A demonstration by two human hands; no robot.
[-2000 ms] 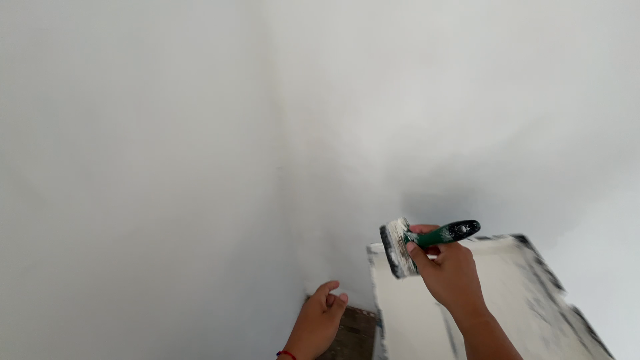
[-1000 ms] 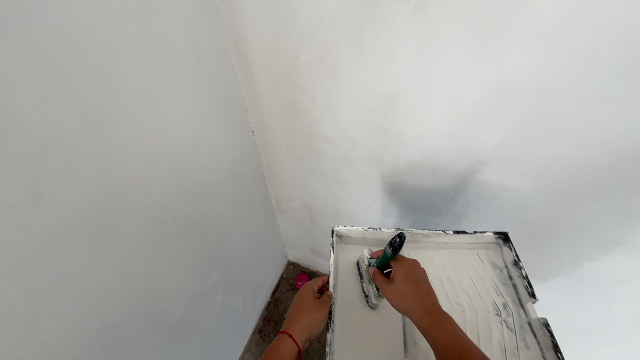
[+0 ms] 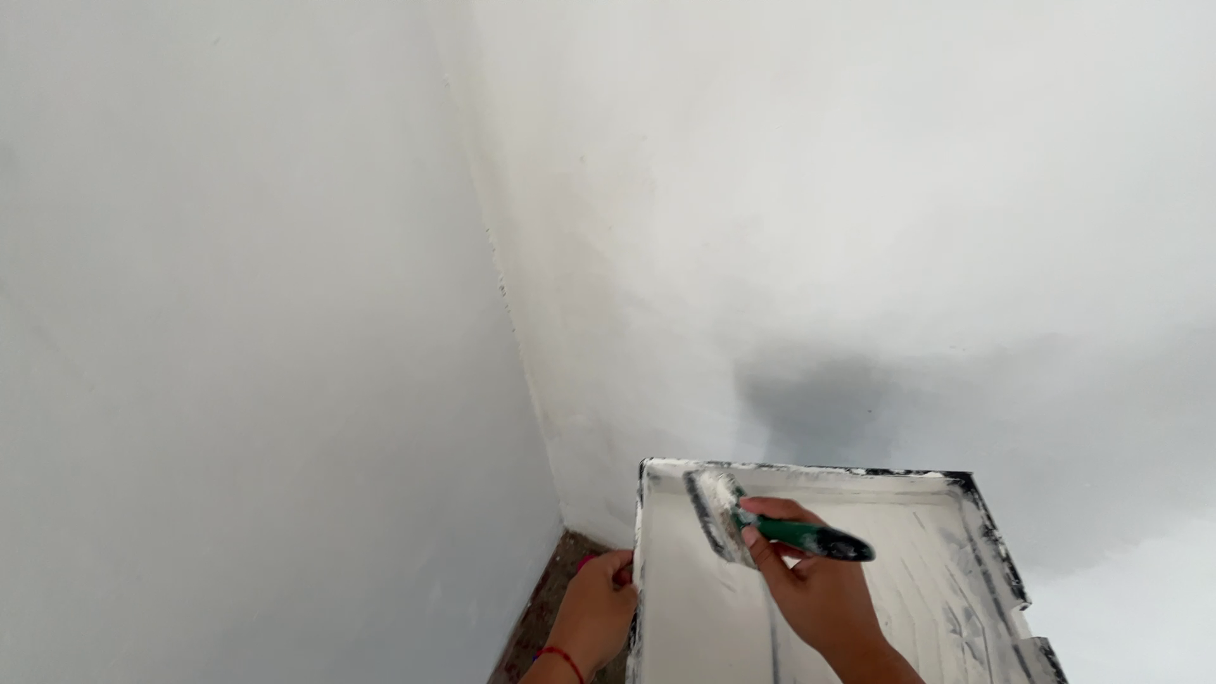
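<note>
My right hand (image 3: 807, 579) grips a wide paintbrush (image 3: 717, 518) with a green and black handle. The brush's bristles and ferrule are coated in white paint, and it is over the upper left part of a black paint tray (image 3: 807, 466). White paint covers the tray's inside, with ridges showing through on the right. My left hand (image 3: 598, 608), with a red cord on its wrist, is closed on the tray's left edge; some of its fingers are hidden behind the rim.
Two pale walls meet at a corner (image 3: 518, 351) with a rough, chipped line. A darker grey patch (image 3: 826, 394) marks the right wall above the tray. Brown floor (image 3: 537, 622) shows at the foot of the corner, with a small pink object partly behind my left hand.
My left hand was apart from the tray two seconds ago and now holds its edge. The brush, above the tray's corner then, went down to the painted surface and has since moved toward the far rim.
</note>
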